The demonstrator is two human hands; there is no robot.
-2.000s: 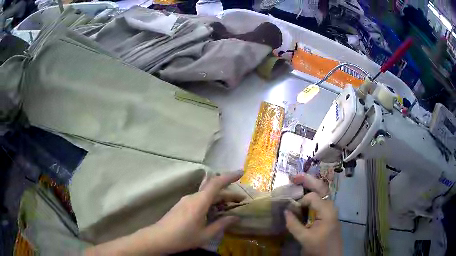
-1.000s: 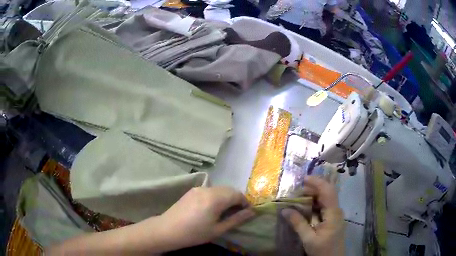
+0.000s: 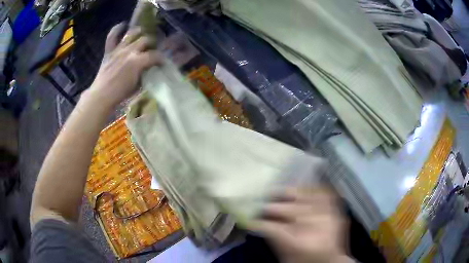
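A pale khaki-green garment panel (image 3: 221, 149) is stretched between my two hands, blurred by motion. My left hand (image 3: 125, 64) is at the upper left and grips one end of the cloth. My right hand (image 3: 303, 221) is at the lower middle, blurred, and holds the other end near an olive edge. More folded khaki-green cloth (image 3: 167, 174) hangs beneath the held panel. A pile of khaki-green panels (image 3: 355, 72) lies at the upper right on the table.
An orange-yellow taped surface (image 3: 128, 190) with a dark cord is at the lower left. Dark clear-wrapped plastic (image 3: 267, 77) runs beside the pile. The white table (image 3: 370, 169) carries an orange-yellow label (image 3: 416, 200) at right. Grey-brown pieces (image 3: 421, 46) lie at the upper right.
The view has swung left, so the sewing machine head is out of the picture. My hands have moved from the label's front edge to the left of the table, spreading apart with the cloth.
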